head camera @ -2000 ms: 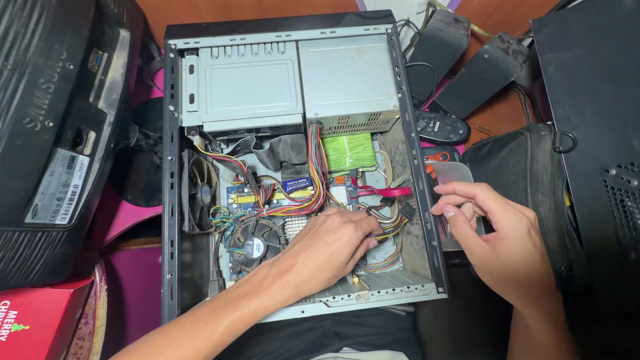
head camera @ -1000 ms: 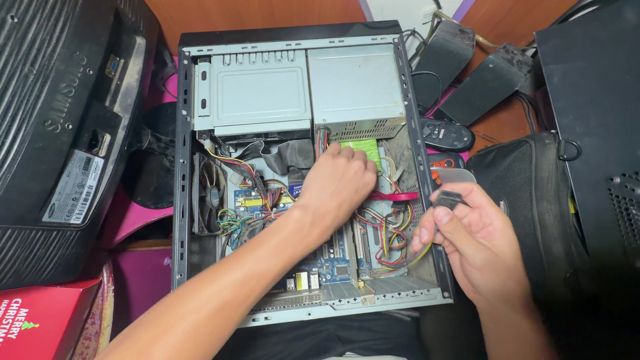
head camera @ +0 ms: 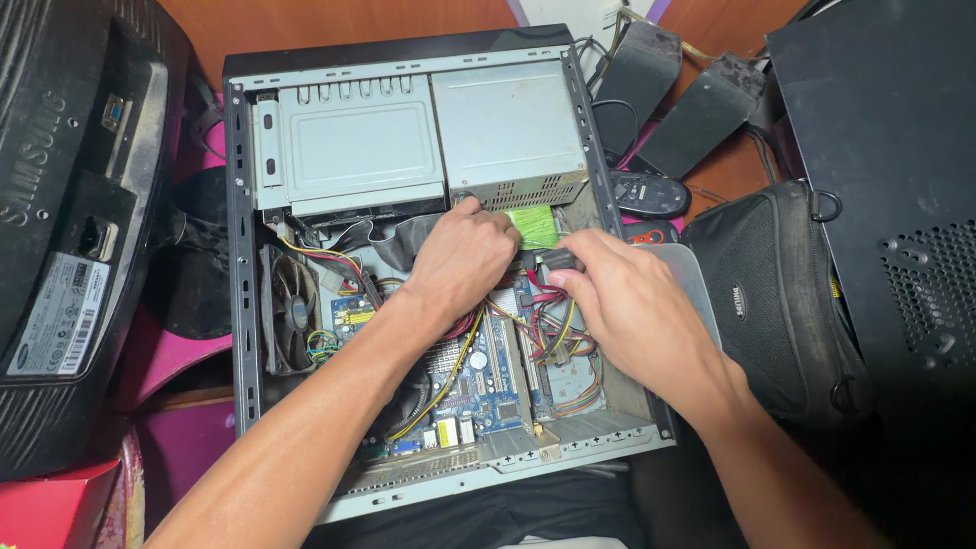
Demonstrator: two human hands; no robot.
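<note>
An open computer case (head camera: pixel 244 290) lies under both hands, its blue motherboard (head camera: pixel 496 389) exposed. My left hand (head camera: pixel 469 255) is at the lower edge of the power supply (head camera: pixel 511 122), its fingers curled over the cable bundle there; its fingertips are hidden. My right hand (head camera: pixel 610 282) has thumb and fingers closed on a black cable connector (head camera: pixel 559 261), beside the bright green bundle (head camera: pixel 535 227). Below it hang red, yellow and black wires (head camera: pixel 560 328). A grey ribbon cable (head camera: pixel 396 240) runs left of my left hand, and a case fan (head camera: pixel 293 309) sits at the left wall.
A Samsung monitor (head camera: pixel 46 191) leans at the left above a red box (head camera: pixel 57 499). Right of the case are two dark speakers (head camera: pixel 705 114), a black computer mouse (head camera: pixel 648 194), a translucent container (head camera: pixel 686 282), a black Philips bag (head camera: pixel 770 305) and a black perforated case (head camera: pixel 884 152).
My right hand has moved left from over the case's right edge to beside the green bundle, with the black connector. My left hand earlier moved up from the board to near the power supply.
</note>
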